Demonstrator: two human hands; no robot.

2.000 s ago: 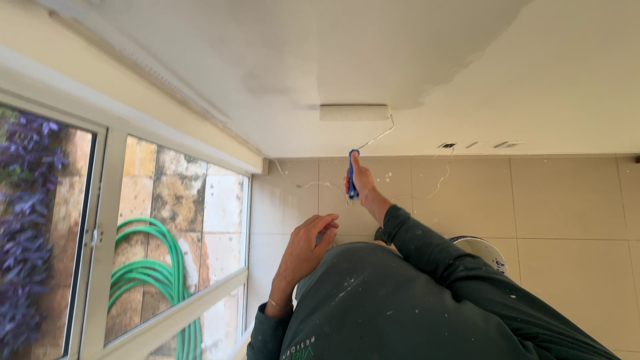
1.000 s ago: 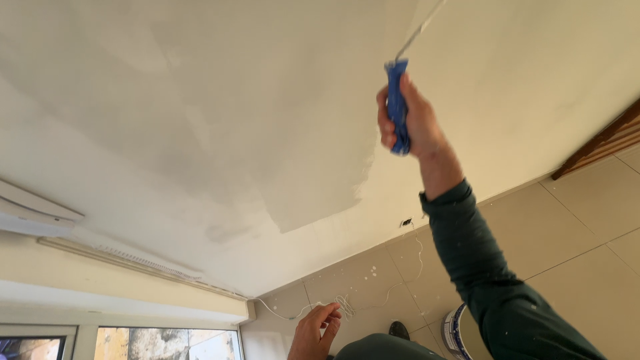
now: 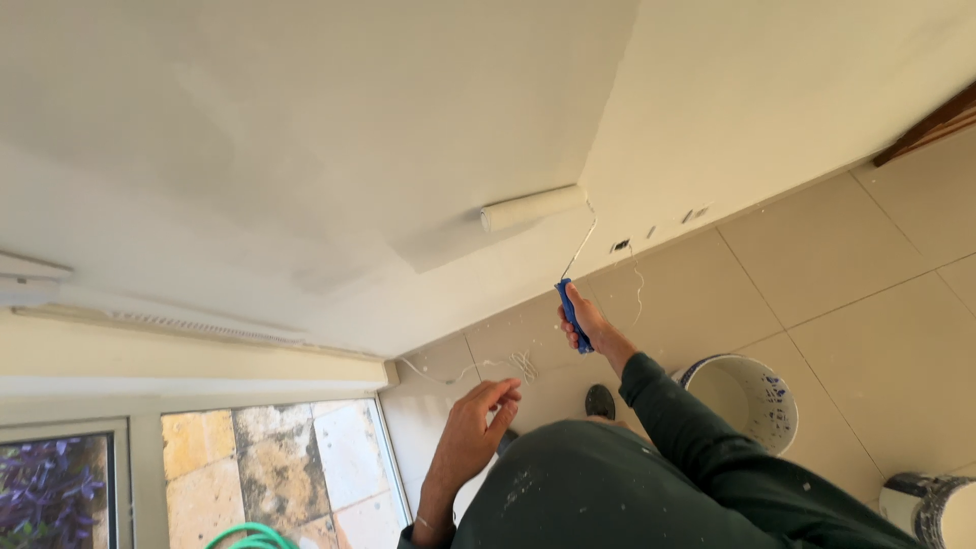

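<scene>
My right hand (image 3: 583, 320) is closed around the blue handle (image 3: 573, 314) of a paint roller. The roller's white sleeve (image 3: 534, 207) lies against the wall (image 3: 343, 152), at the lower edge of a darker, wet-looking area of paint. A thin wire frame joins sleeve and handle. My left hand (image 3: 476, 427) hangs near my body with the fingers slightly bent and apart, holding nothing. Right of my body, a white bucket (image 3: 740, 400) with blue marks stands on the floor behind my right forearm.
A second paint-stained bucket (image 3: 926, 507) stands at the lower right. A white cord (image 3: 522, 366) lies on the tiled floor (image 3: 686, 305). An electrical box opening (image 3: 621, 245) with a wire sits low in the wall. At the left are a window (image 3: 145, 473) and an air-conditioner edge (image 3: 30, 278); brown wooden slats (image 3: 934, 126) are at the right.
My right hand has come down with the roller from its higher place one second ago. The sleeve, out of view then, shows again on the wall. My left hand stays low and empty.
</scene>
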